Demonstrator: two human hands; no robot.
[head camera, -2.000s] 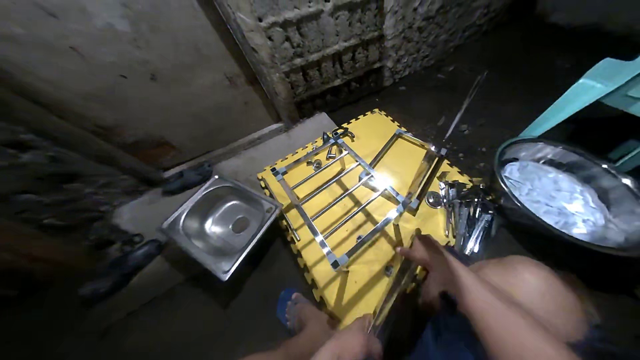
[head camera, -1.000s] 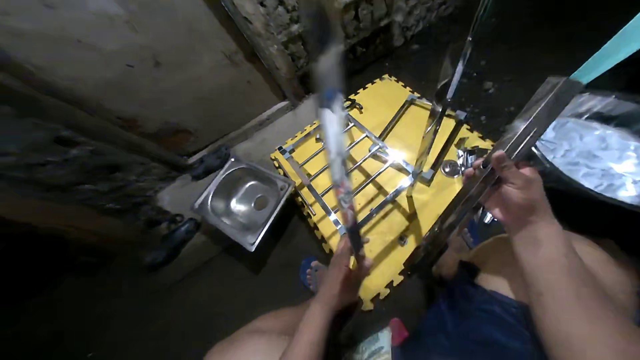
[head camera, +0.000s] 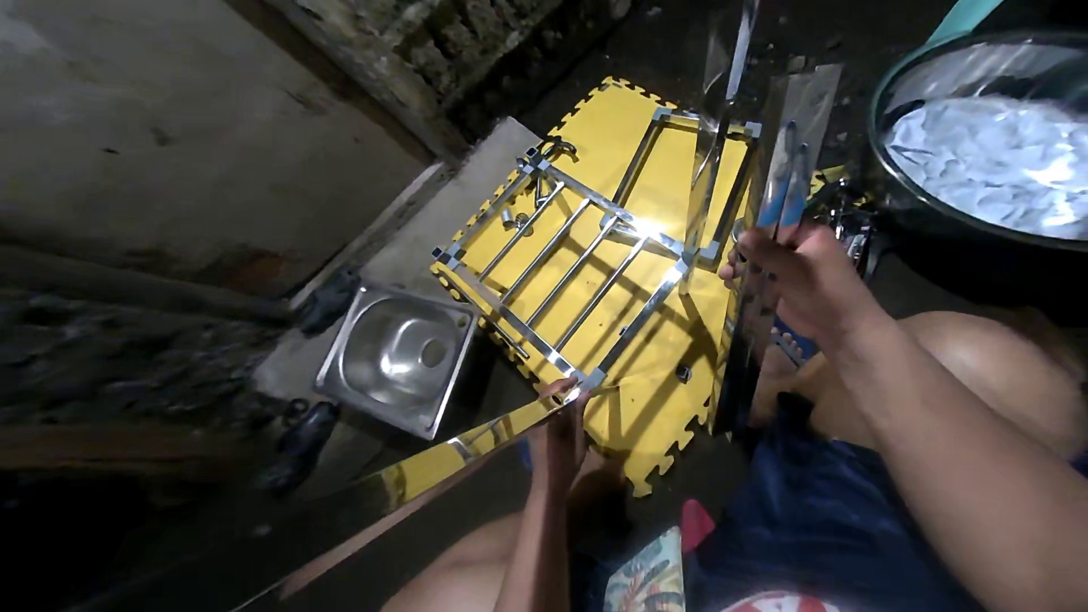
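Observation:
My left hand (head camera: 561, 421) grips one end of a long, shiny metal strip (head camera: 459, 455) that slants to the lower left. Its fingers are beside the near corner of a metal frame with crossbars (head camera: 544, 336), which lies on a yellow foam mat (head camera: 595, 110). Higher up at the right, my right hand (head camera: 799, 263) is closed on a wide, reflective metal panel (head camera: 803, 110) held tilted. Blue-marked pieces stick up from its fingers; what they are is unclear. Another thin, shiny strip (head camera: 710, 161) stands upright left of this hand, over a second metal frame (head camera: 637, 161).
A stainless steel sink basin (head camera: 395, 361) rests left of the mat. At the right stands a large round basin (head camera: 880, 153) holding crumpled whitish material. Metal utensils (head camera: 854, 234) lie between mat and basin. Dark footwear (head camera: 302, 446) is near a concrete ledge and the wall.
The strip at my left hand has swung down from upright to the lower left. Two seconds ago both hands were low, near the mat's front; my right hand has since risen with the panel.

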